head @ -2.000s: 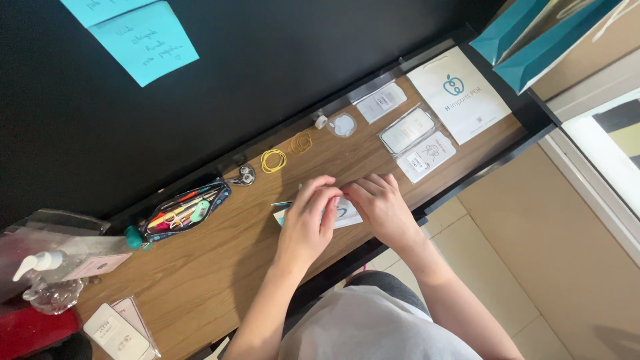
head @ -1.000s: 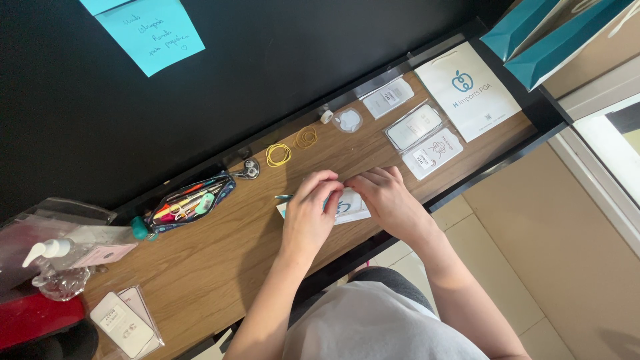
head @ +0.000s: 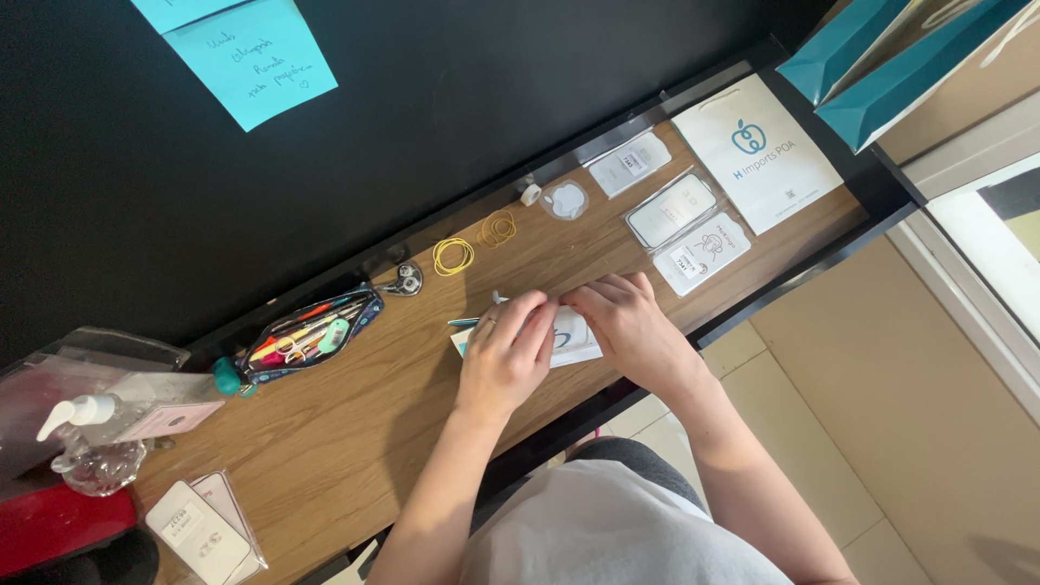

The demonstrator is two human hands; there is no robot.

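My left hand (head: 508, 353) and my right hand (head: 630, 325) meet with their fingertips at the far edge of a small white paper item with a blue logo (head: 575, 335), which lies near the front edge of the wooden desk. Fingers of both hands are curled; what they pinch, if anything, is hidden beneath them. A slim teal object (head: 464, 322) sticks out left of my left hand. Past my hands lie yellow rubber bands (head: 452, 257), tan rubber bands (head: 496, 228), a roll of white tape (head: 530, 195) and a round clear item with an apple logo (head: 565, 200).
An open pencil case (head: 313, 335) holds scissors and pens. To the left stands a pump bottle (head: 99, 447); packaged screen protectors (head: 199, 532) lie nearby. More packages (head: 671, 210) and a white paper bag (head: 757, 154) are at right. Teal bags (head: 910, 65) overhang the corner. A black panel (head: 487, 97) backs the desk.
My hands remain together over the white paper item, with only small shifts of the fingers.
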